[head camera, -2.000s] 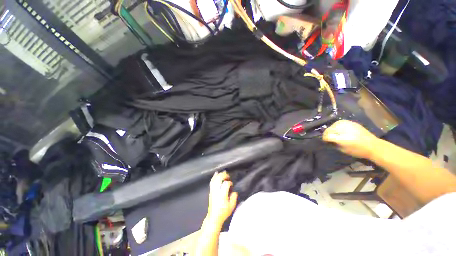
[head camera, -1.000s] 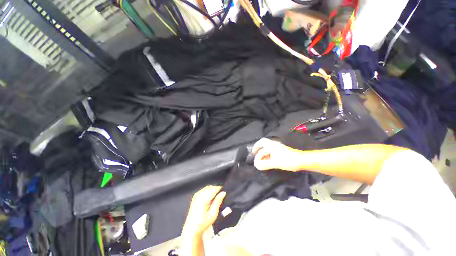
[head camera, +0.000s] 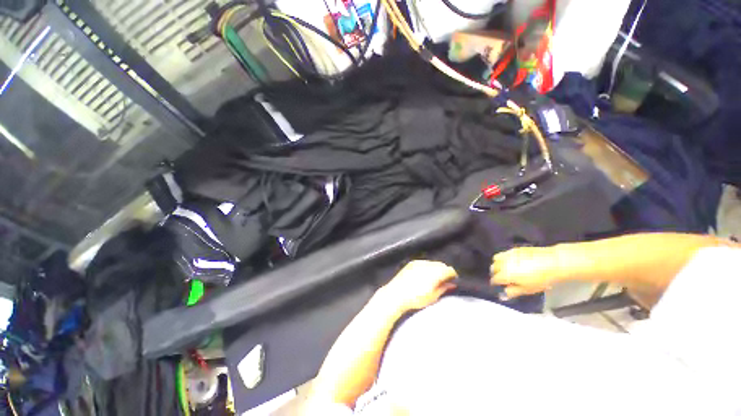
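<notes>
A black garment (head camera: 475, 252) lies at the right end of the long grey padded bar (head camera: 301, 280), close to my body. My left hand (head camera: 421, 286) is on its near left part, fingers curled on the cloth. My right hand (head camera: 520, 272) is closed on its right part, a short gap from my left hand. The fingertips are partly hidden in the dark cloth. The steam iron (head camera: 508, 195) with a red spot lies beyond my hands at the right, untouched.
A heap of black garments (head camera: 366, 138) with white stripes lies behind the bar. The tan hose (head camera: 447, 73) runs down to the iron. A whitish piece (head camera: 252, 366) lies near left. A tan-brown board (head camera: 613, 158) is at the right end, beside navy cloth (head camera: 666, 171).
My right hand left the iron, took the black cloth near the bar's end, then moved right and nearer my body. My left hand moved right, onto the cloth. The view shifted slightly.
</notes>
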